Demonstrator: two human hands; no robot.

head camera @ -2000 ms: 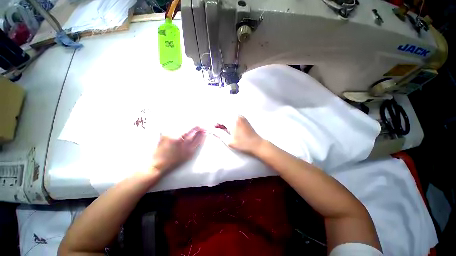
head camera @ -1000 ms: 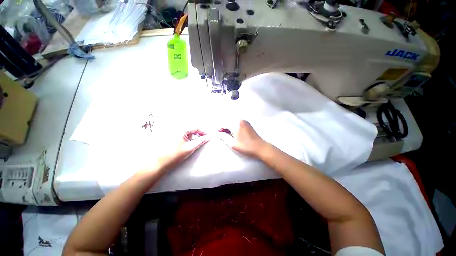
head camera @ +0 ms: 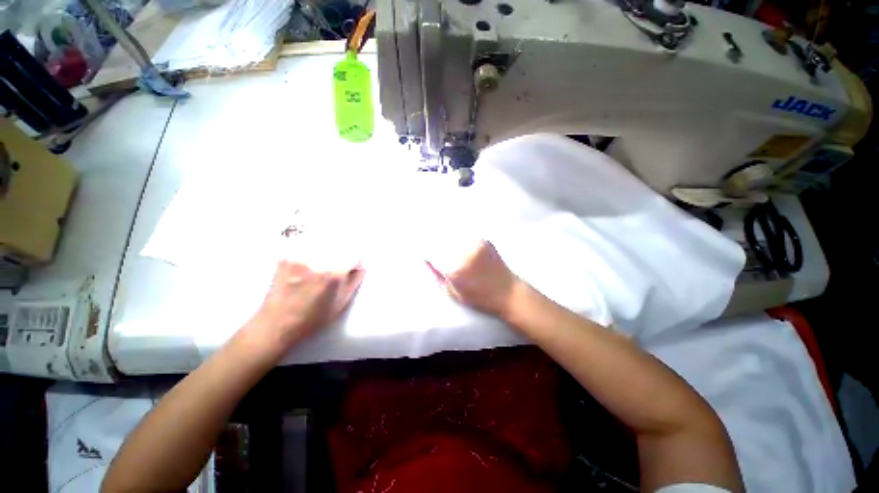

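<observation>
A white fabric panel lies over the table in front of the sewing machine and passes under its arm. A small dark motif shows on its left part. The cloth is overexposed near the presser foot. My left hand rests on the cloth below the motif, its fingers curled and partly hidden. My right hand lies on the cloth below the presser foot, thumb and fingers close together. Whether either hand pinches the cloth is not clear.
A lime-green tag hangs left of the machine head. Black-handled scissors lie at the far right. More white cloth hangs at lower right over a red rim, and a piece with a dark motif is at lower left.
My hands have moved apart, the left one to the left and turned knuckles up. The fold of cloth between them is now flatter. The view has shifted slightly.
</observation>
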